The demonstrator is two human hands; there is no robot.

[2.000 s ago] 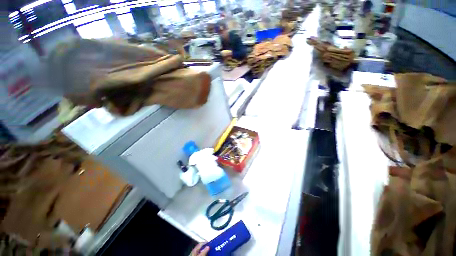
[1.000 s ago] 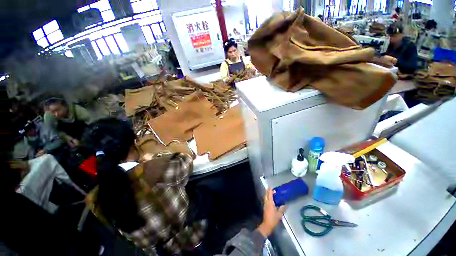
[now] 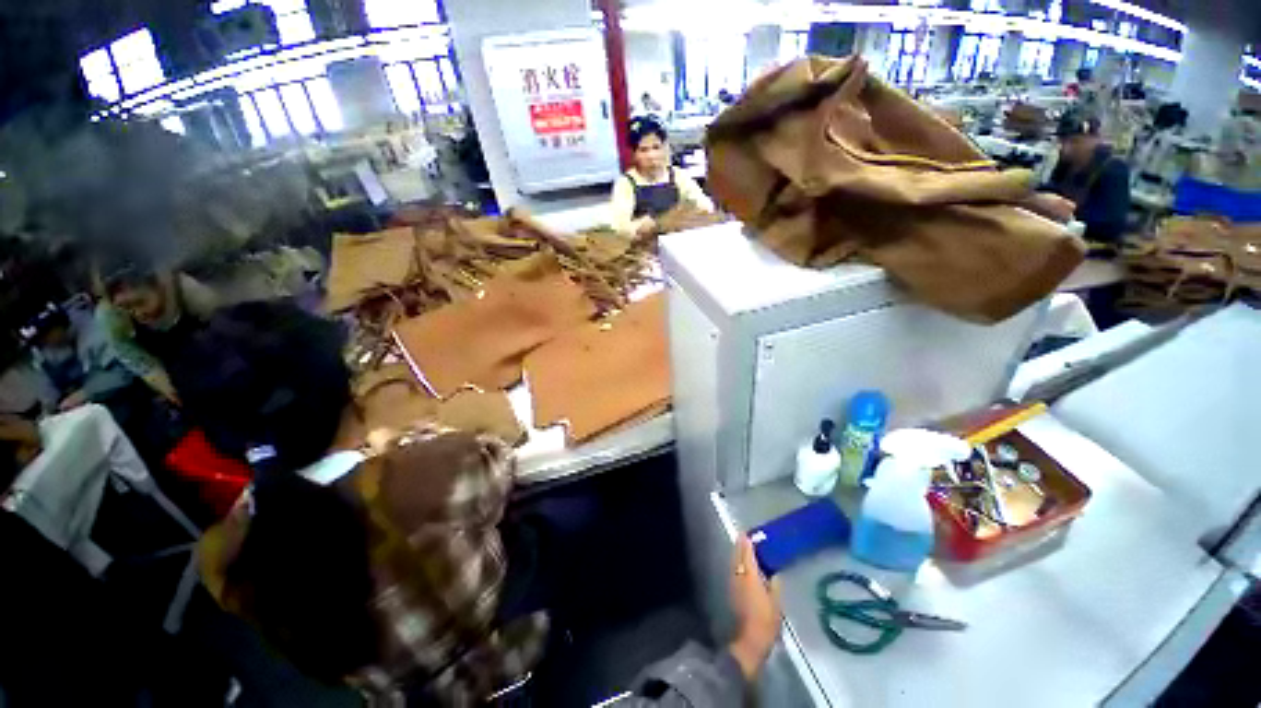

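Note:
A dark blue flat case (image 3: pixel 799 538) lies at the near left corner of the white tabletop. My left hand (image 3: pixel 754 609) reaches up from the bottom edge in a grey sleeve, its fingertips against the case's left end; whether they grip it is hidden. Green-handled shears (image 3: pixel 874 613) lie just in front of the case, blades pointing right. A spray bottle with blue liquid (image 3: pixel 896 515) stands beside the case. My right hand is out of the picture.
A red tray of small items (image 3: pixel 1023 519), a white bottle (image 3: pixel 819 465) and a blue-capped can (image 3: pixel 863 432) stand behind. A brown bag (image 3: pixel 899 194) lies on the grey cabinet (image 3: pixel 844 374). A person in plaid (image 3: pixel 429 539) is close at left; brown panels (image 3: pixel 602 374) lie beyond.
The view has swung left since the oldest frame, bringing the plaid-clad person into sight. My left hand stays at the case's left end; more of the hand shows than in the oldest frame.

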